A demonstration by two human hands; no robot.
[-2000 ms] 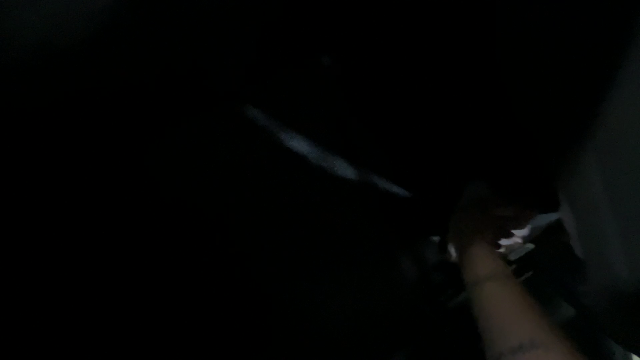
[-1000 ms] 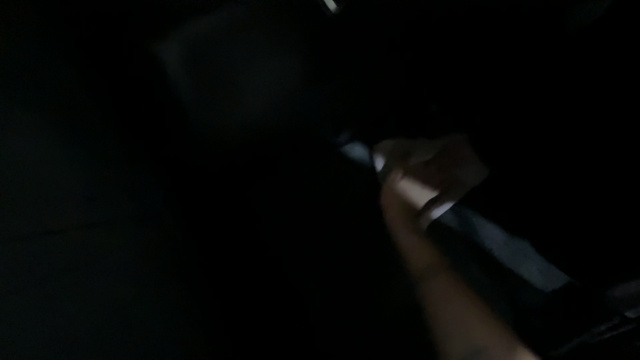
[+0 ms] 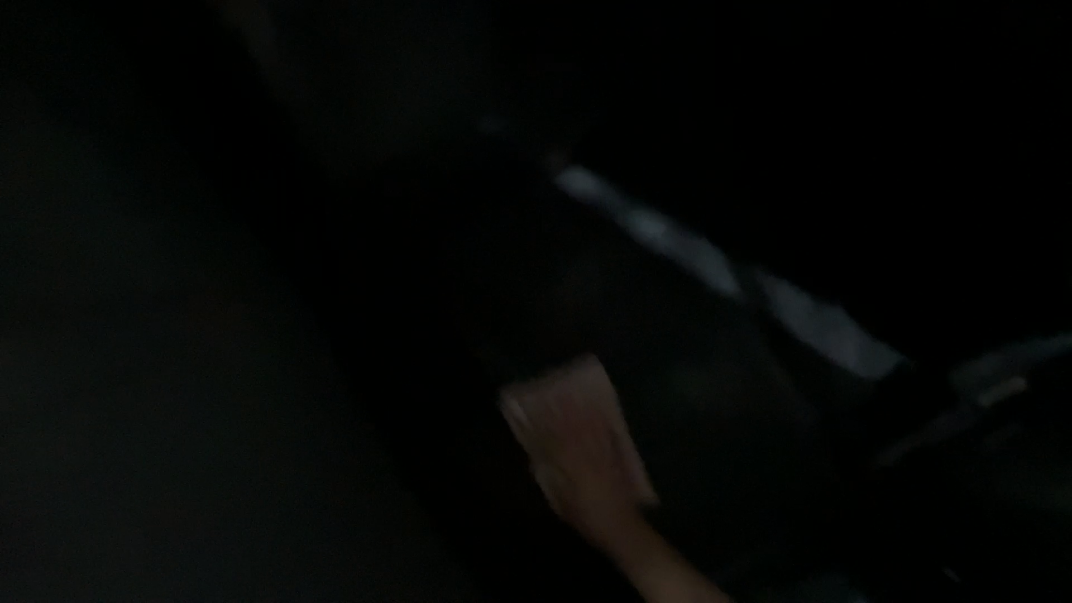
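Observation:
The view is very dark and blurred. My right hand (image 3: 586, 486) reaches in from the bottom, right of the middle, and its fingers are on a pale, flat, roughly rectangular piece (image 3: 565, 398), perhaps cloth or paper. The piece lies over or under the fingers; which one cannot be told. Beneath it is a black surface whose material does not show. My left hand is out of view.
A pale grey, broken strip of light (image 3: 678, 243) slants from the upper middle down to the right, on or beside the dark surface. Thin lighter shapes (image 3: 988, 394) lie at the right edge. A dim grey area (image 3: 151, 377) fills the left side.
One second ago my right hand was at the pale strip with the pale piece; now hand and piece are below and left of the strip. The view has shifted.

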